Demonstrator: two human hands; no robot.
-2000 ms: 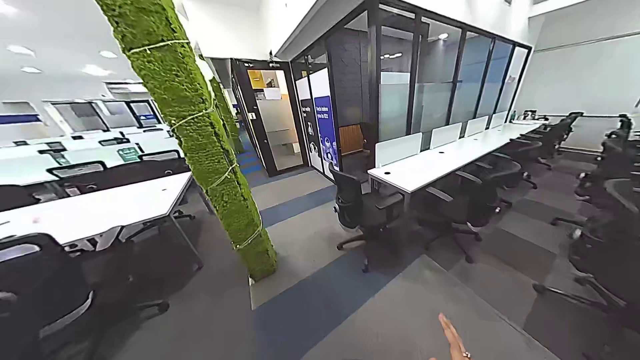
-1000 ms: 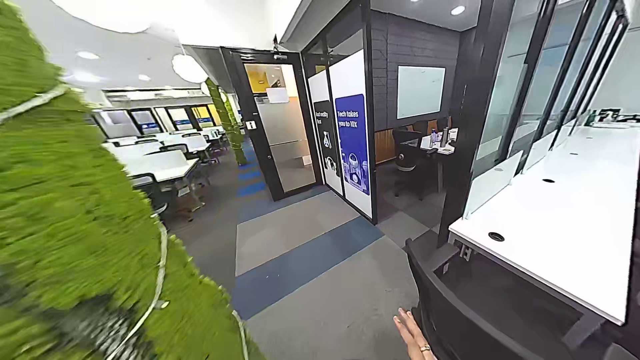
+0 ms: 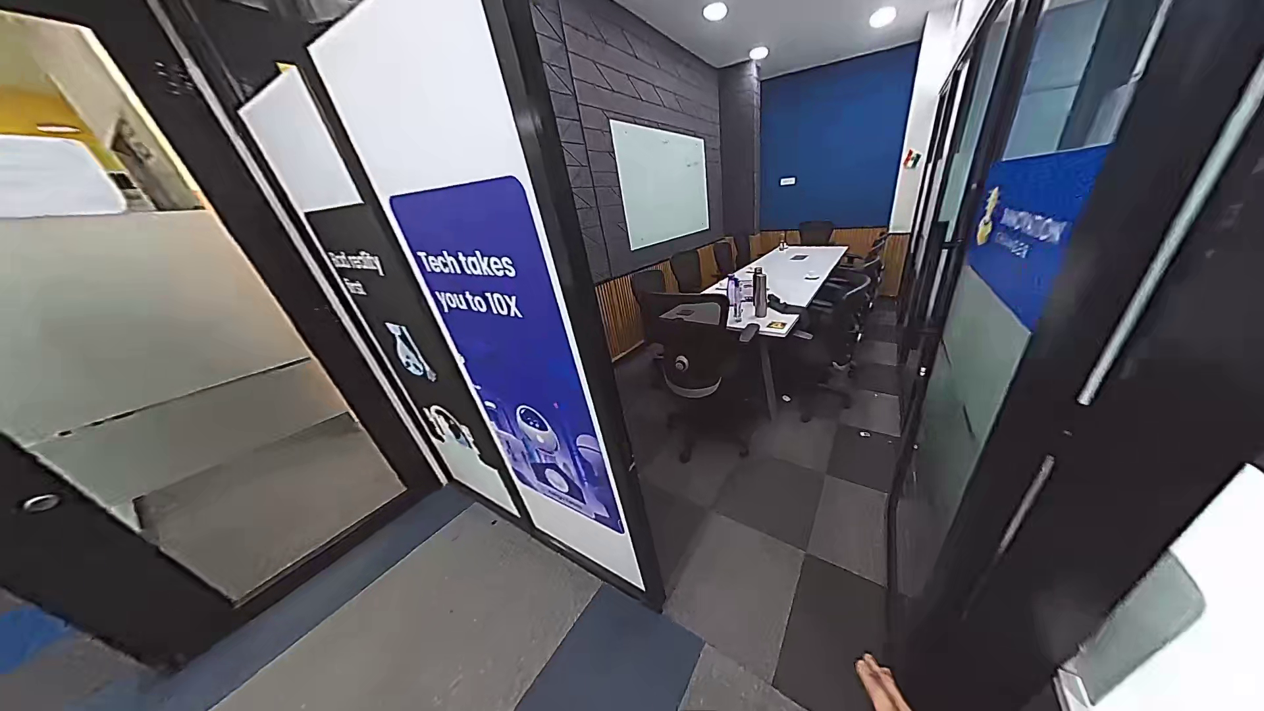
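Part of one bare hand of mine, probably my right hand (image 3: 879, 683), shows at the bottom edge of the head view, right of centre. Its fingertips point up over the carpet tiles, and whatever the palm might hold is cut off by the frame. My left hand is out of view. Beyond the visible hand lies the open entrance to a meeting room, with a long white table (image 3: 815, 269) inside. A dark metal bottle (image 3: 759, 293) and other small items stand on the table's near end. A black mesh office chair (image 3: 691, 346) is at that end.
To the left stand a glass panel with a blue-purple poster (image 3: 494, 316) and a black-framed glass door (image 3: 178, 326). A black-framed glass partition (image 3: 987, 346) borders the entrance on the right. Several chairs line the table. A whiteboard (image 3: 660, 186) hangs on the dark wall.
The view has moved forward to the meeting room entrance. The green moss-covered pillar and the near chair have left the view. The visible hand stays low in the frame.
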